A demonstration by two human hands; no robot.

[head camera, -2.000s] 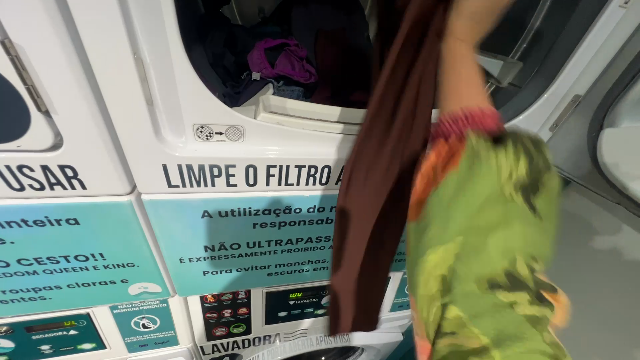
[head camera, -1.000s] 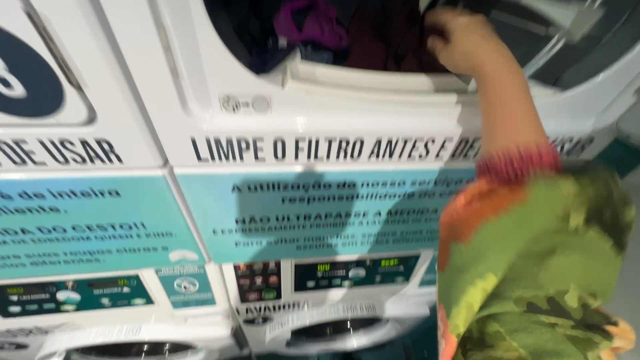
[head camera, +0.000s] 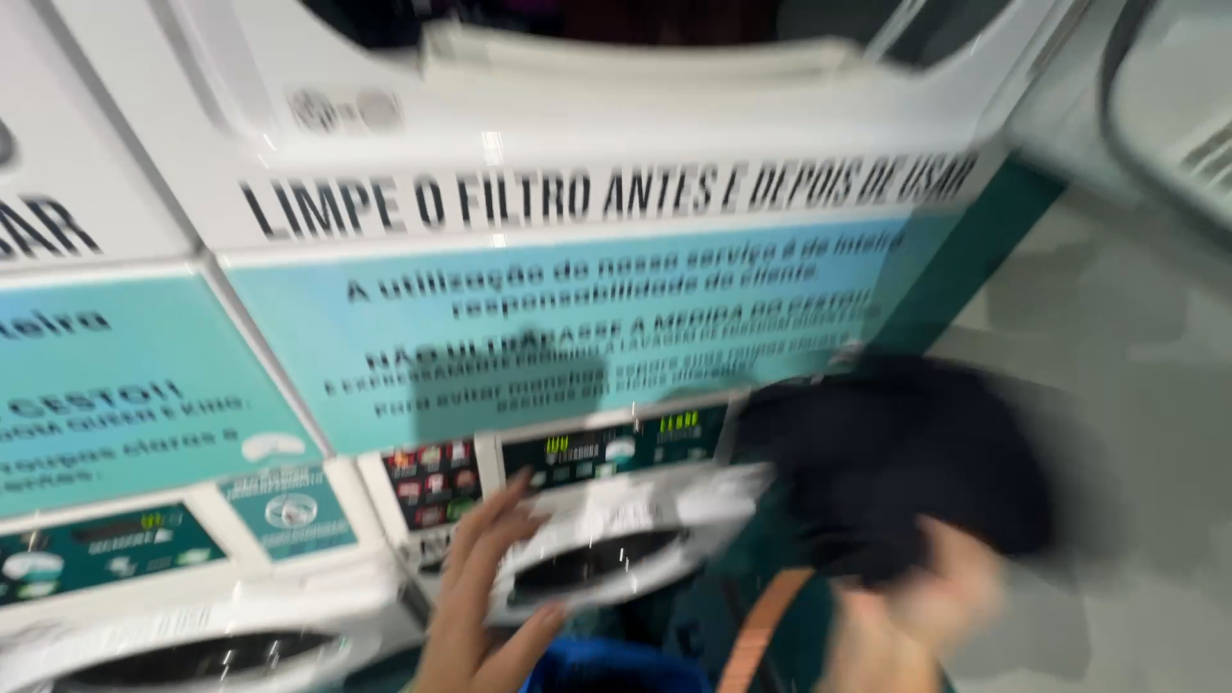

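Observation:
A bundled dark garment (head camera: 895, 462), blurred by motion, is gripped by my right hand (head camera: 924, 606) at the lower right. My left hand (head camera: 491, 587) is at the lower middle with its fingers apart and nothing in it, in front of the lower washer's round door (head camera: 616, 549). Between and below the hands, a blue container (head camera: 616, 669) shows at the bottom edge, with a tan strap (head camera: 765, 626) to its right. Above, the upper machine's drum opening (head camera: 635, 21) is cut off by the frame, and dark fabric shows dimly inside.
A teal notice panel (head camera: 597, 327) spans the machine front, above a control panel (head camera: 616, 448) with lit displays. Another stacked machine stands at left, its lower door (head camera: 202, 654) partly seen. An open round door (head camera: 1174, 106) juts out at upper right, over grey floor (head camera: 1116, 433).
The arm that held a brown garment and then reached into the upper drum has left the opening. Both hands now show low in view, the right with a dark bundle. The view has shifted downward.

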